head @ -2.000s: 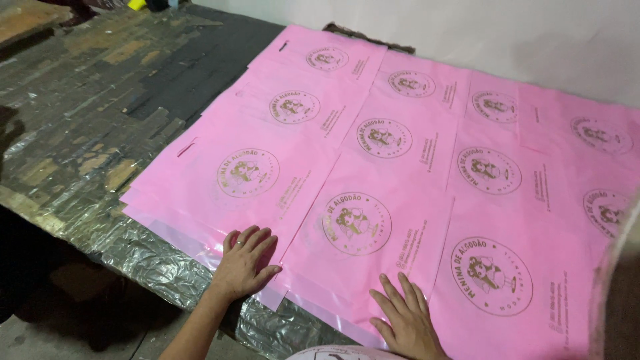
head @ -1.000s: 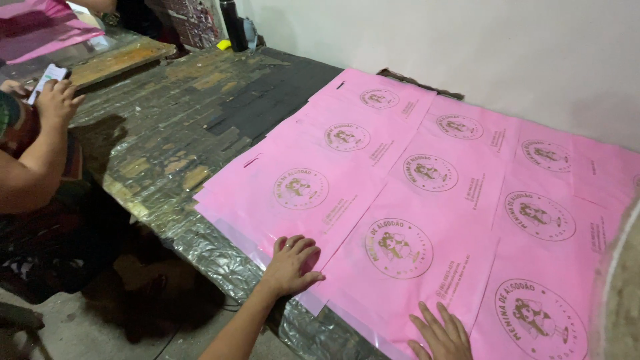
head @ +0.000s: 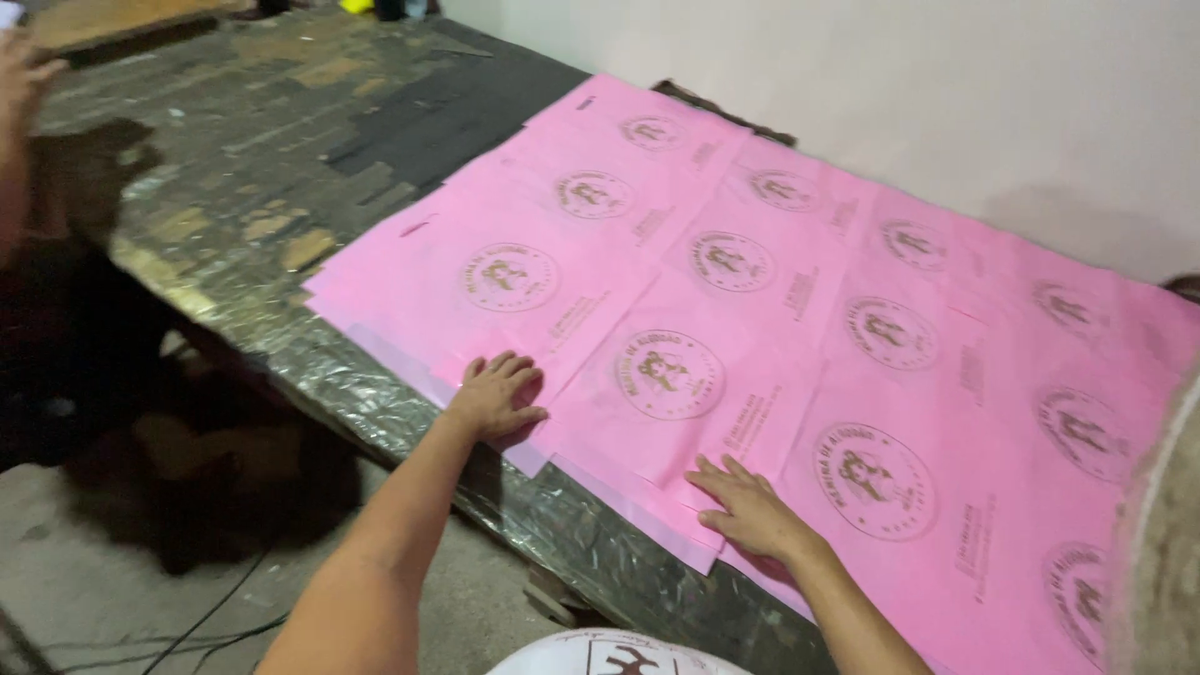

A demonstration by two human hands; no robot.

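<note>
Overlapping pink plastic bags (head: 600,272), printed with round brown emblems and writing, lie flat across the table, several to a row. My left hand (head: 497,398) rests palm down with fingers apart on the near edge of the bags, left of centre. To its right, my right hand (head: 745,506) presses flat near the front edge of another bag, fingers spread. Neither hand grasps anything.
The worn table (head: 234,169) has a crinkled plastic-covered front edge. A pale wall (head: 891,103) stands behind it. Another person's arm (head: 14,131) shows at the far left. Cables (head: 216,600) lie on the floor. A blurred, rough-edged object (head: 1158,544) rises at the right edge.
The other person, seen more fully a second ago with a phone, is now mostly out of view as the view has shifted. My hands stay on the bags, and the right now lies nearer the left.
</note>
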